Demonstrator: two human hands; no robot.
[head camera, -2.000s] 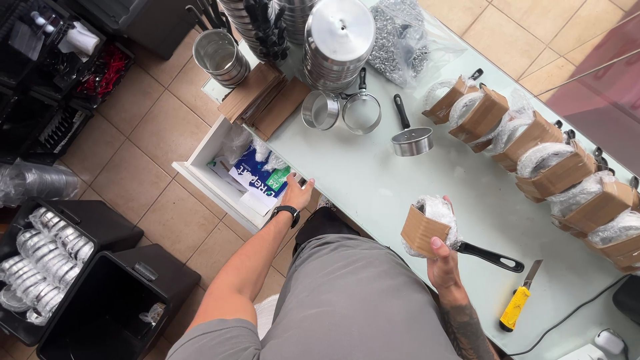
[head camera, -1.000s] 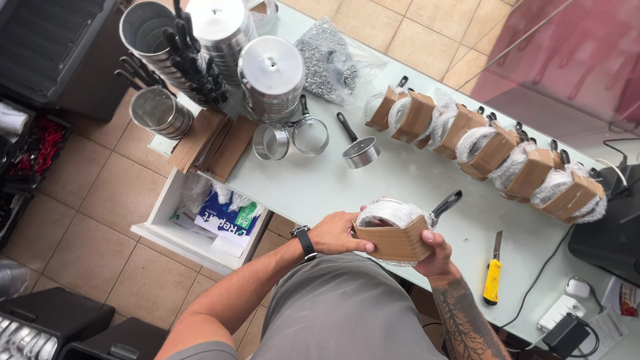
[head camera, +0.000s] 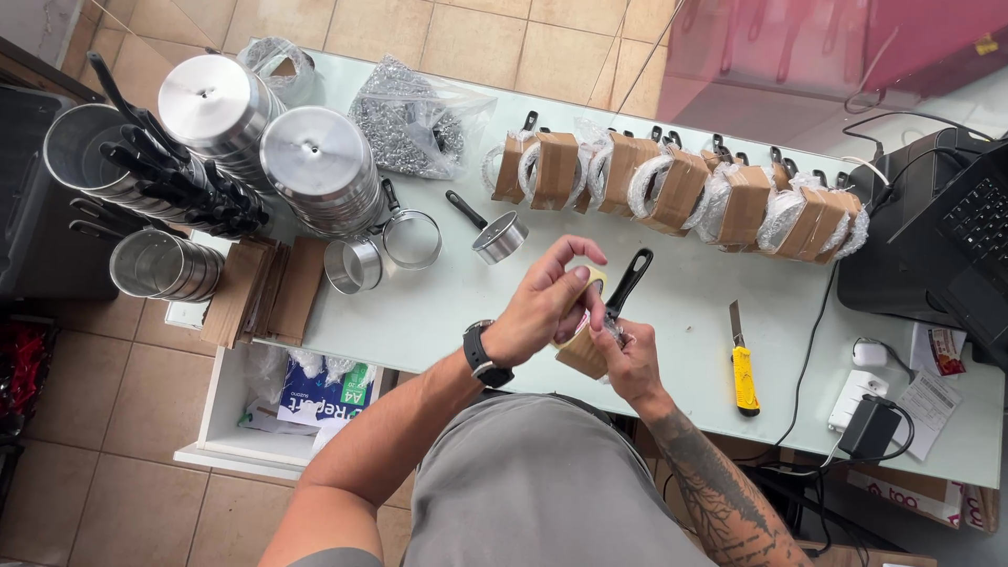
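My left hand (head camera: 555, 295), with a watch on its wrist, holds a roll of pale yellow adhesive tape (head camera: 596, 280) over a pan wrapped in cardboard and bubble wrap. My right hand (head camera: 632, 358) grips this wrapped pan (head camera: 583, 356) near its black handle (head camera: 629, 282), which points up and away from me. The hands partly hide the pan and the tape. A small metal saucepan (head camera: 502, 237) stands beyond my left hand. To the right lies a yellow utility knife (head camera: 743, 381) with its blade out.
Wrapped pans (head camera: 681, 191) stand in a row along the far edge. Stacked metal pots (head camera: 319, 153), black handles (head camera: 146, 161), cardboard pieces (head camera: 297, 291) and a bag of small metal parts (head camera: 409, 118) are at left. An open drawer (head camera: 209, 421) juts out near me. A power strip (head camera: 856, 399) and cables lie at right.
My left hand was at the open drawer, then on the wrapped pan, and is now raised with the tape roll. My right hand keeps hold of the pan. The view has shifted.
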